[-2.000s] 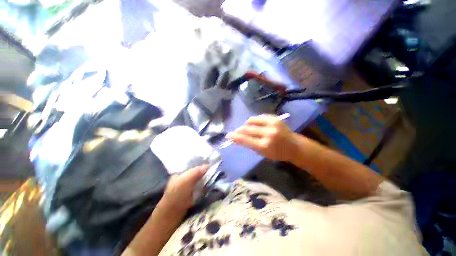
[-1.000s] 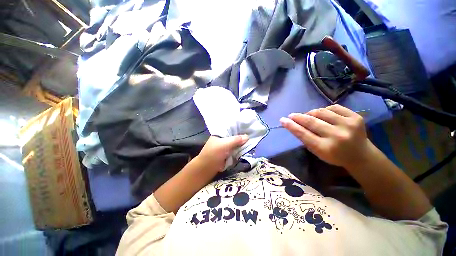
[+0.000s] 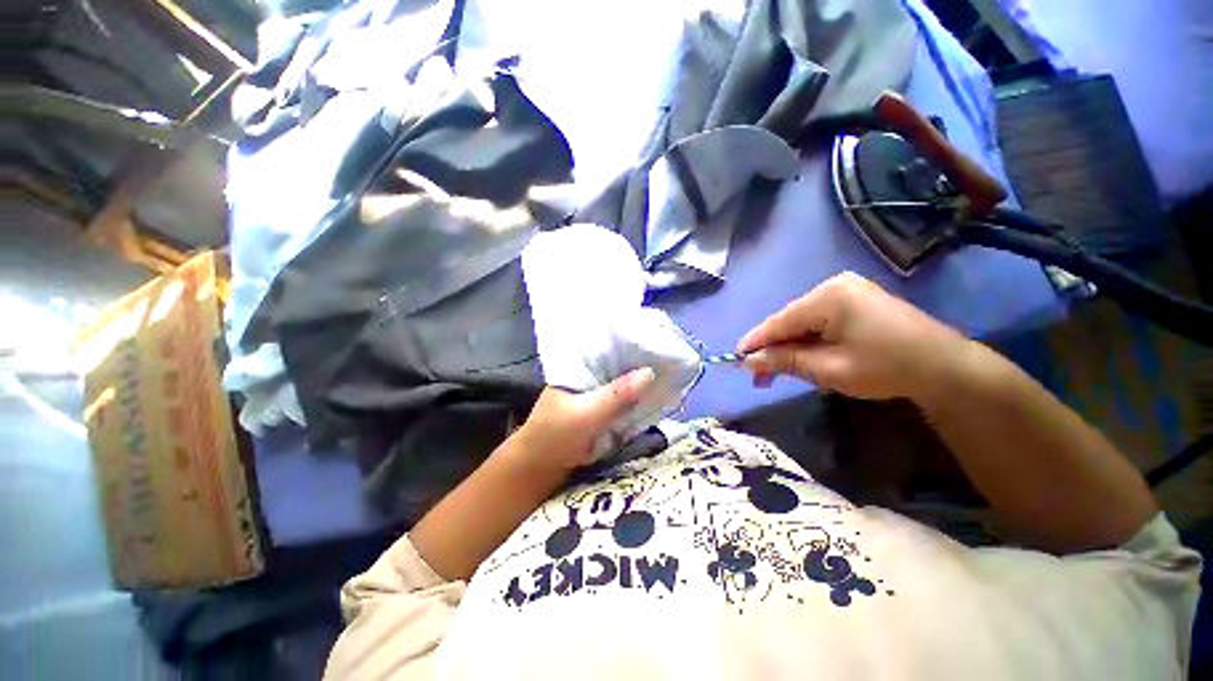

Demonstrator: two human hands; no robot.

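A dark grey garment (image 3: 439, 319) lies heaped on the blue-violet table cover (image 3: 785, 286). A white rounded pad (image 3: 579, 286) shows at its near edge. My left hand (image 3: 585, 419) grips the pale worked edge below the pad, thumb on top. My right hand (image 3: 838, 339) is just right of that edge, finger and thumb pinched together on a small thin dark piece at the edge's tip. Whether this is a needle, thread or a bit of cloth edge is too small to tell.
A steam iron (image 3: 898, 200) with red-brown handle and black hose stands at the right, near a dark ribbed pad (image 3: 1080, 160). A cardboard box (image 3: 173, 426) is at the left, with dark cloth (image 3: 266, 619) below it. More grey cloth (image 3: 745, 80) lies farther back.
My right hand was further right and behind the table edge view earlier; it has moved left, closer to the worked edge. My left hand still holds the edge. The camera view has shifted.
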